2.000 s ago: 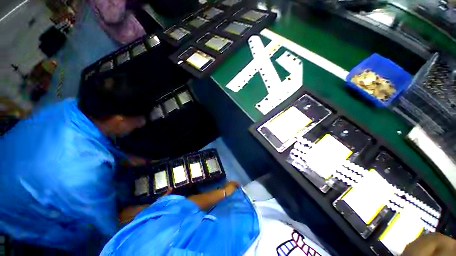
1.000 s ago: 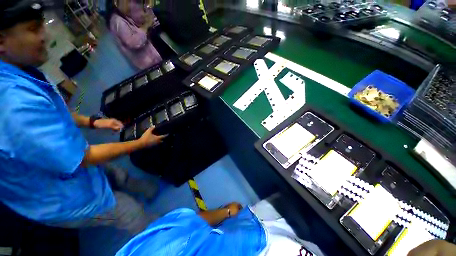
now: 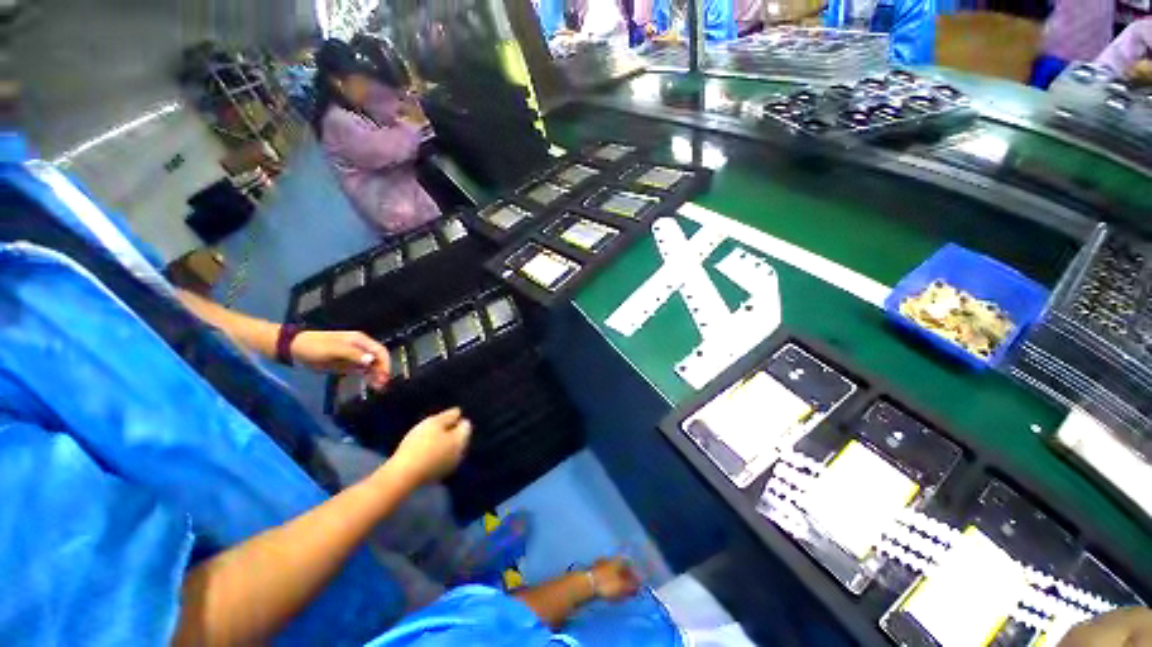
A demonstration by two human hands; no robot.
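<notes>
Several open phone bodies with pale batteries lie in a black phone tray (image 3: pixel 708 474) at the lower right. White toothed sticker strips (image 3: pixel 920 540) lie across them. A sliver of my right hand (image 3: pixel 1112 632) shows at the lower right corner over the strips' end; its fingers are cut off by the edge. At the bottom centre, a blue sleeve and a forearm with a bracelet end in what looks like my left hand (image 3: pixel 615 579), low beside the bench. It is small and blurred, and its fingers are unclear. No tweezers are visible.
Crossed white liner strips (image 3: pixel 692 297), a blue parts bin (image 3: pixel 966 307) and clear blister trays (image 3: pixel 1099 310) are on the green bench. More phone trays (image 3: pixel 594 209) lie at the back left. A worker in blue (image 3: pixel 76 480) stands by stacked black trays (image 3: pixel 493 392). A person in pink (image 3: pixel 373 158) is beyond.
The view has tilted up, so the bench sits lower in the picture. The blue-clothed worker's hands held a filled tray, then rested on the stack, and are now lifted off it.
</notes>
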